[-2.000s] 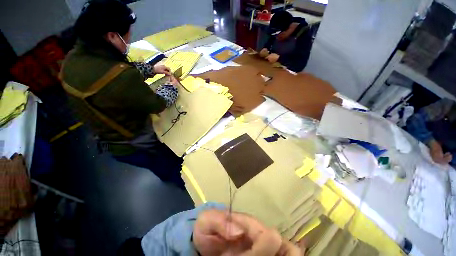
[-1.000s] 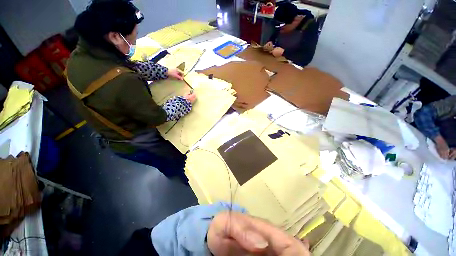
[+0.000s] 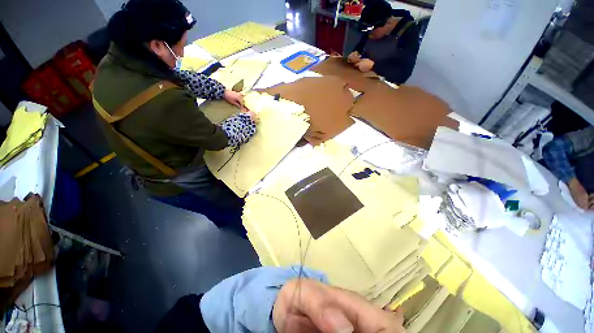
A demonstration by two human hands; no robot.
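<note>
A thick stack of pale khaki cut panels (image 3: 384, 250) lies on the table in front of me, its edges fanned at the lower right. A flat dark brown square piece (image 3: 324, 202) lies on it, with small black pieces (image 3: 366, 173) to its right. A thin dark string (image 3: 299, 227) curves over the stack's left side and down across my left hand (image 3: 325, 311). My left hand, in a light blue sleeve, is low in the picture with fingers curled and seems to hold the string; its fingertips are partly cut off. My right hand is not in view.
A person at the left works on another khaki stack (image 3: 260, 146). Rust-brown panels (image 3: 404, 117), a blue tray (image 3: 300, 62) and a second person are beyond. A grey-white board (image 3: 472, 156) and white scraps (image 3: 469, 205) lie right; another person's hands show at the right edge.
My left hand has shifted slightly right and down, and its fingers no longer pinch upright. The string now hangs in a wider curve. The person at the left has moved their hands on the stack.
</note>
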